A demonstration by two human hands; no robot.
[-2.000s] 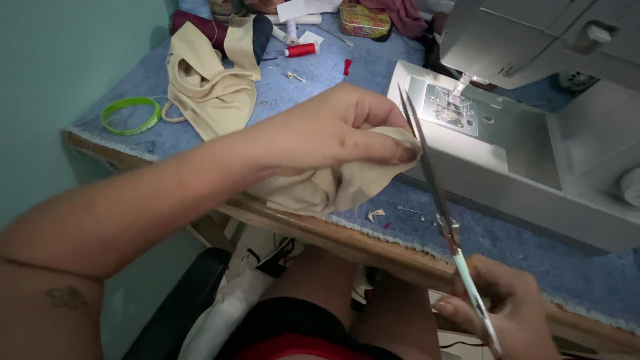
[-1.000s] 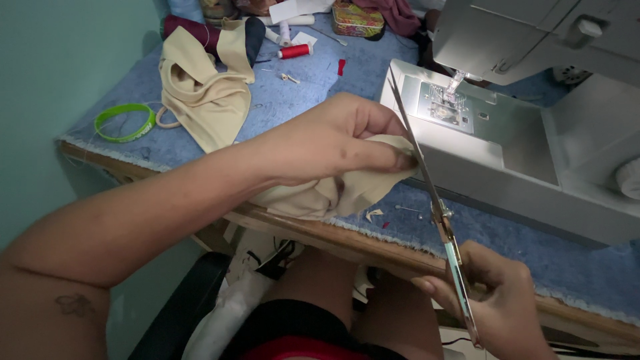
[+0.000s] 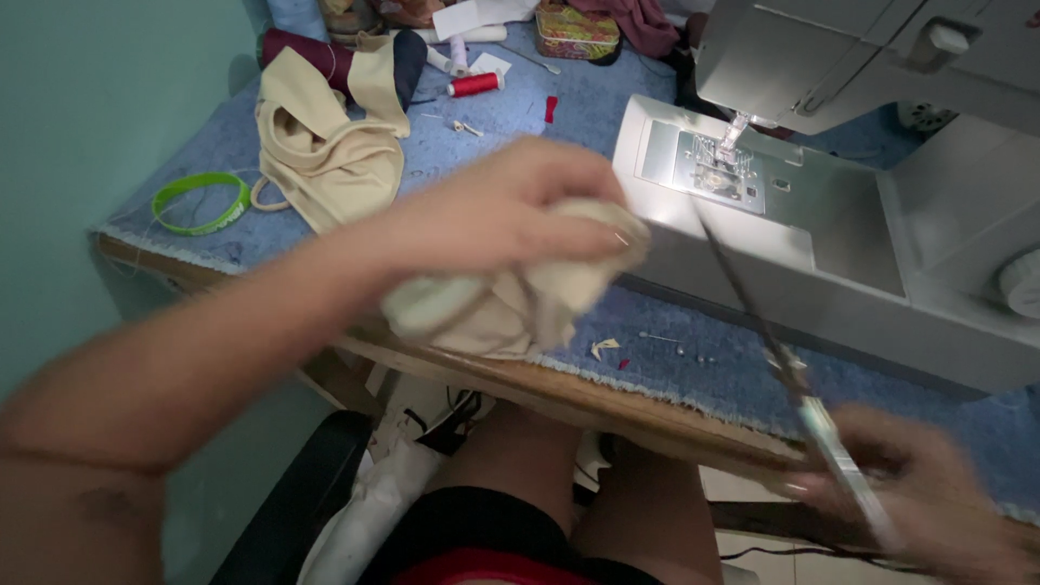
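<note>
My left hand (image 3: 520, 203) grips a bunched piece of beige fabric (image 3: 520, 305) just above the table's front edge, left of the sewing machine. My right hand (image 3: 902, 479), blurred, holds a pair of scissors (image 3: 784, 357) at the lower right. The scissor blades point up and left toward the machine bed and stand apart from the fabric; they look closed together. On the table, small fabric scraps (image 3: 604, 348) and several pins (image 3: 660, 336) lie between the fabric and the scissors.
The sewing machine (image 3: 715, 211) occupies the right side. More beige fabric (image 3: 333, 154) lies at the left beside a green wristband (image 3: 201, 203). Behind are a red thread spool (image 3: 476, 84), a maroon thread cone (image 3: 305, 58) and a patterned tin (image 3: 577, 32). The wooden table edge (image 3: 561, 386) runs in front.
The scissors have moved away from the fabric, to the right, with my right hand. My left hand still holds the fabric, which now looks more bunched.
</note>
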